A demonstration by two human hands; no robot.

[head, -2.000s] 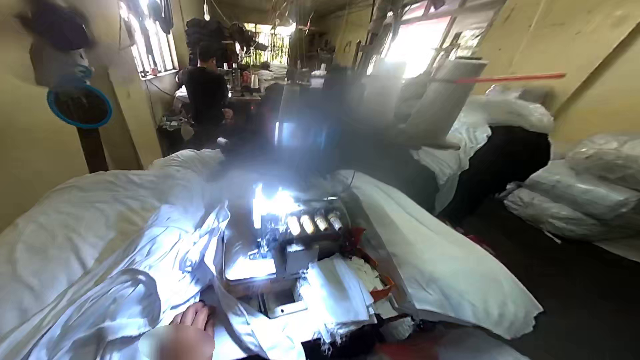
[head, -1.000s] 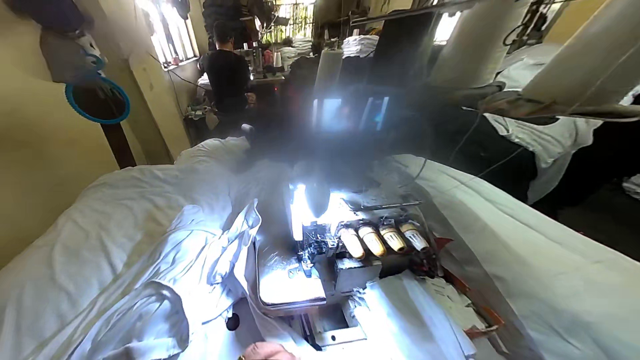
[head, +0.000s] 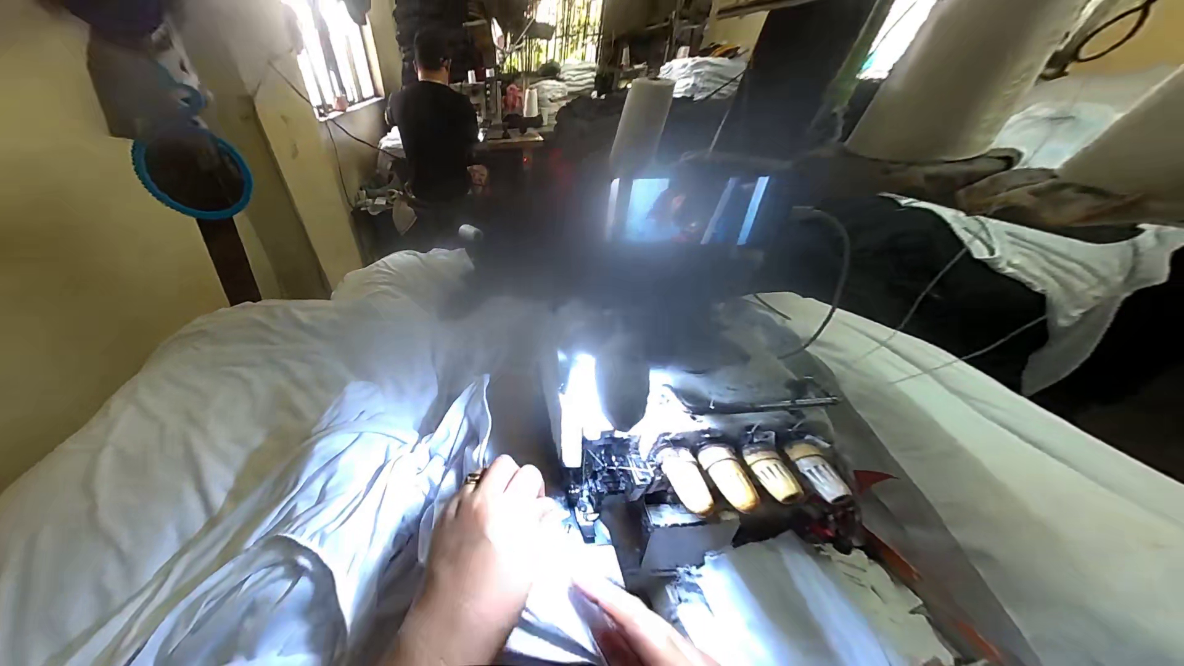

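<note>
An overlock sewing machine point(head: 615, 476) with a bright lamp stands in the middle of the head view, its tension knobs point(head: 731, 476) in a row. My left hand point(head: 486, 546), a ring on one finger, rests on white fabric point(head: 555, 620) just left of the presser foot, fingers bent down on the cloth. Lower and to the right, my right hand point(head: 634, 624) lies with extended fingers at the same fabric's edge, partly cut off by the frame. Glare hides the fingertips, so the grip on the cloth is unclear. More white cloth point(head: 370, 499) is bunched at the left.
White fabric point(head: 962, 398) also drapes down the right side. Pale strips point(head: 786, 592) lie before the knobs. Behind the machine are a thread cone point(head: 641, 120) and a dark blurred area with a bright panel. A person point(head: 435, 139) stands at the back left, near a blue-rimmed round object point(head: 192, 176).
Both hands are now beside the presser foot; one second ago only part of a hand showed at the bottom edge. The view has moved closer to the machine since two seconds ago.
</note>
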